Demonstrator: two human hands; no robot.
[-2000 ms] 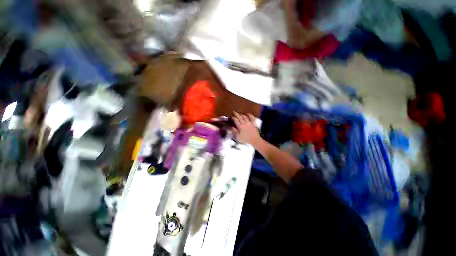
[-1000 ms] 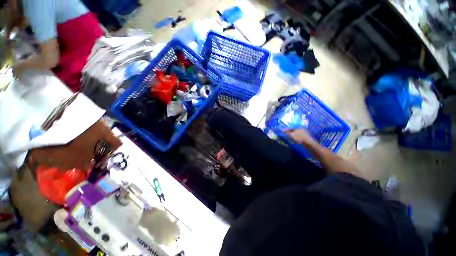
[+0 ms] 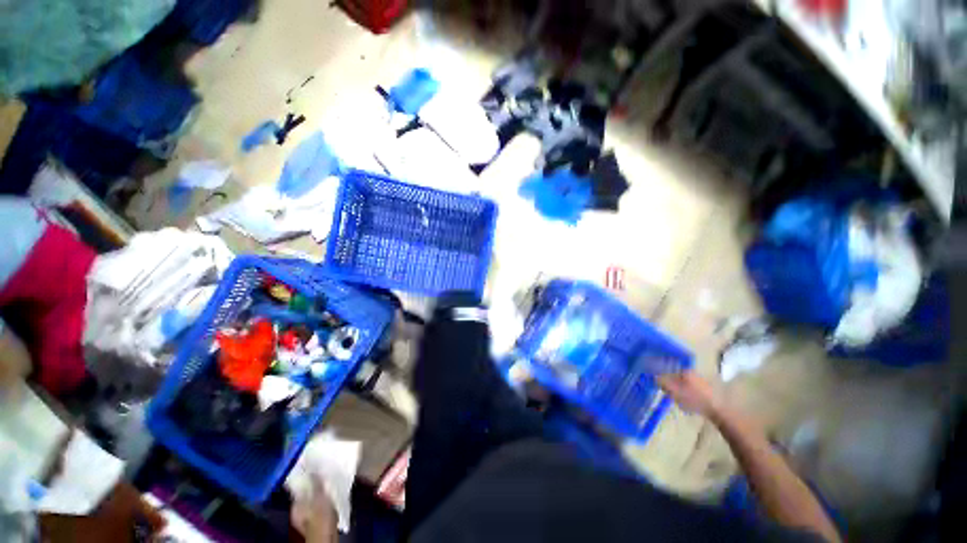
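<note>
My left hand [image 3: 313,513] is at the bottom edge, blurred, and holds a white piece [image 3: 334,472], cloth or paper, just right of a full blue basket. My right hand [image 3: 689,392] is bare and reaches to the right rim of a smaller blue basket [image 3: 636,380] on the floor. Blur hides whether its fingers grip the rim. Clear or bluish plastic [image 3: 573,342] lies in that basket.
The full basket [image 3: 247,490] holds red, dark and white items. Another blue basket [image 3: 408,239] stands behind it. Dark and blue scraps [image 3: 546,127] lie on the floor. A blue and white bundle [image 3: 811,260] is at right. A person in pink [image 3: 53,292] is at left.
The view has swung away from the sewing machine towards the floor baskets. My left hand with the white piece has come into view. My right hand is now at the small basket's right rim.
</note>
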